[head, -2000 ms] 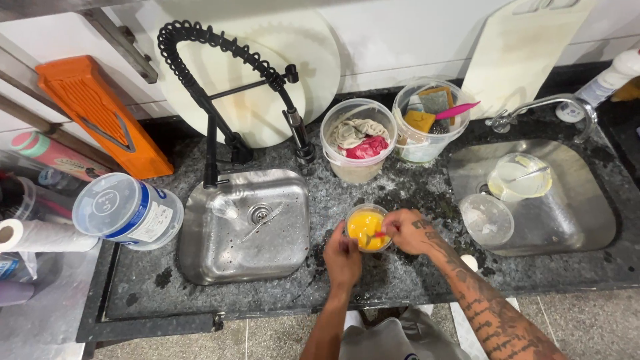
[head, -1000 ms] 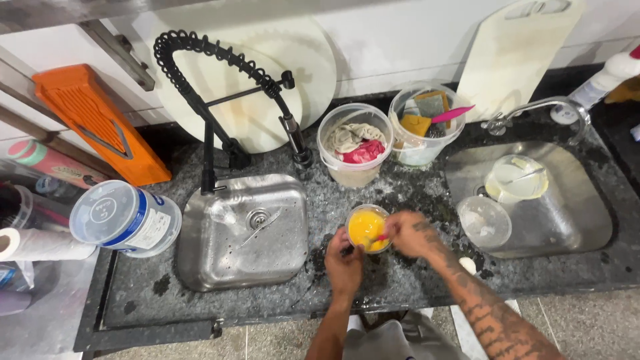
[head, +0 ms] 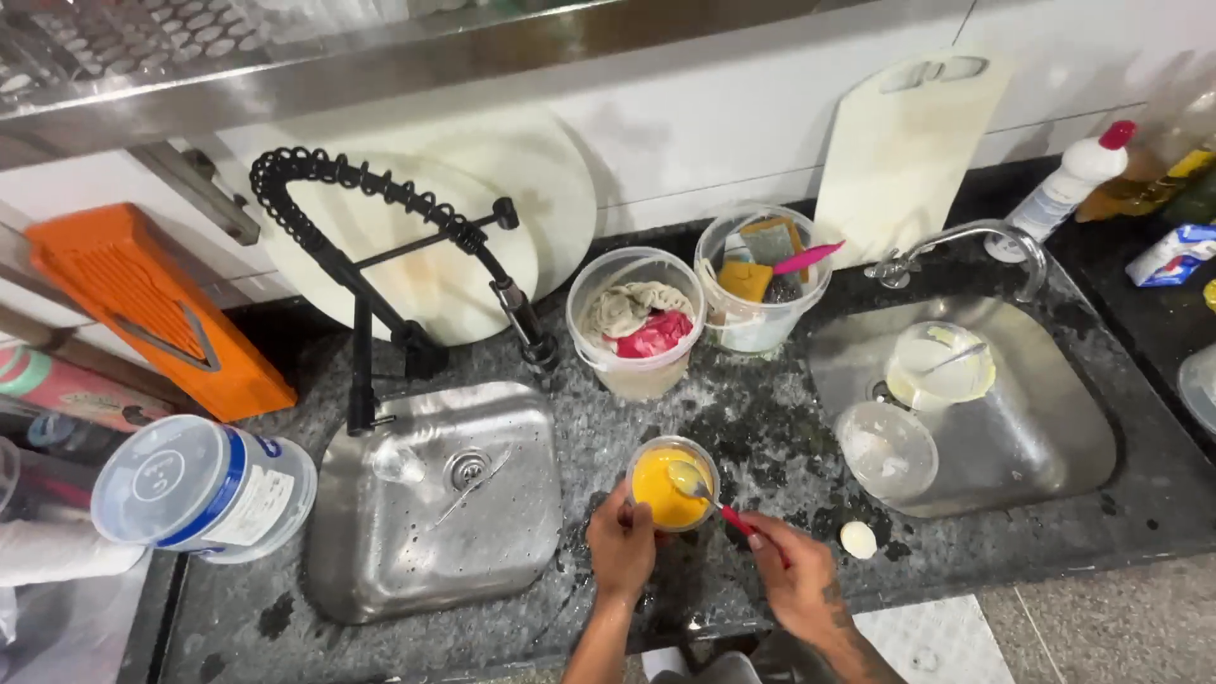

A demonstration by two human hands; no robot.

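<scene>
Near the counter's front edge, between the two sinks, my left hand point(head: 622, 549) grips the side of a clear round plastic tub point(head: 714, 475) of yellow liquid point(head: 655, 489). My right hand point(head: 790, 573) holds the red handle of a metal spoon point(head: 727, 513), whose bowl shows at the surface of the liquid. A small pale eggshell-like piece point(head: 858, 540) lies on the counter to the right of my right hand.
Behind the tub stand a bucket of cloths point(head: 636, 380) and a bucket of sponges point(head: 755, 332). A steel sink point(head: 437, 570) with a black spring faucet point(head: 351, 271) is at left; another sink point(head: 1045, 456) at right holds a bowl point(head: 940, 380) and a round container point(head: 888, 451).
The spoon's bowl now shows in the yellow liquid. My right hand has shifted down and away from the tub's rim, while my left hand stays on the tub.
</scene>
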